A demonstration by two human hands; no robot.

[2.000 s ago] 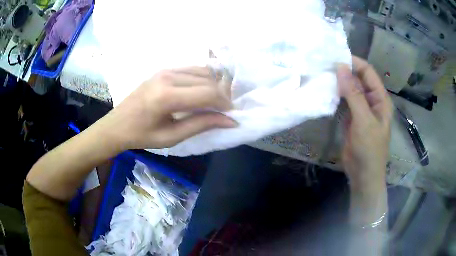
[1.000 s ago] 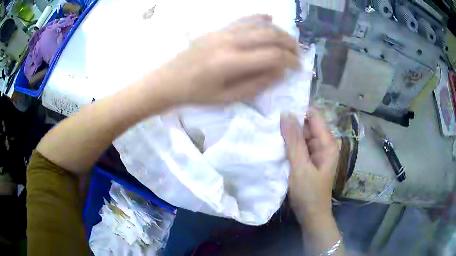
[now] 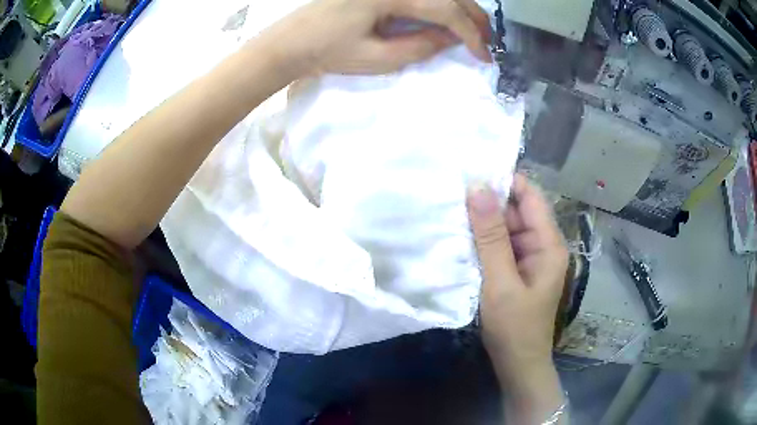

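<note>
A white garment piece (image 3: 390,174) lies spread over the table edge, its lower part hanging over the front. My right hand (image 3: 519,249) pinches its right edge between thumb and fingers. My left hand (image 3: 398,33) is at the cloth's upper part, fingers bent down on it near the presser area; the fingertips bear on the cloth by the machine. The overlock machine (image 3: 618,149) stands just right of the cloth, its dark presser area (image 3: 513,75) beside the cloth's upper right edge. The needle itself cannot be made out.
Thread snips (image 3: 643,282) lie on the table right of my right hand. A blue basket (image 3: 73,104) with purple cloth (image 3: 75,66) is at upper left. A blue crate (image 3: 153,311) of white cut pieces (image 3: 203,373) is below left. Ribbed tension knobs (image 3: 693,54) are at upper right.
My left hand has moved up and right towards the presser area. My right hand has moved left and down, still pinching the edge. The cloth has turned and hangs lower over the table edge.
</note>
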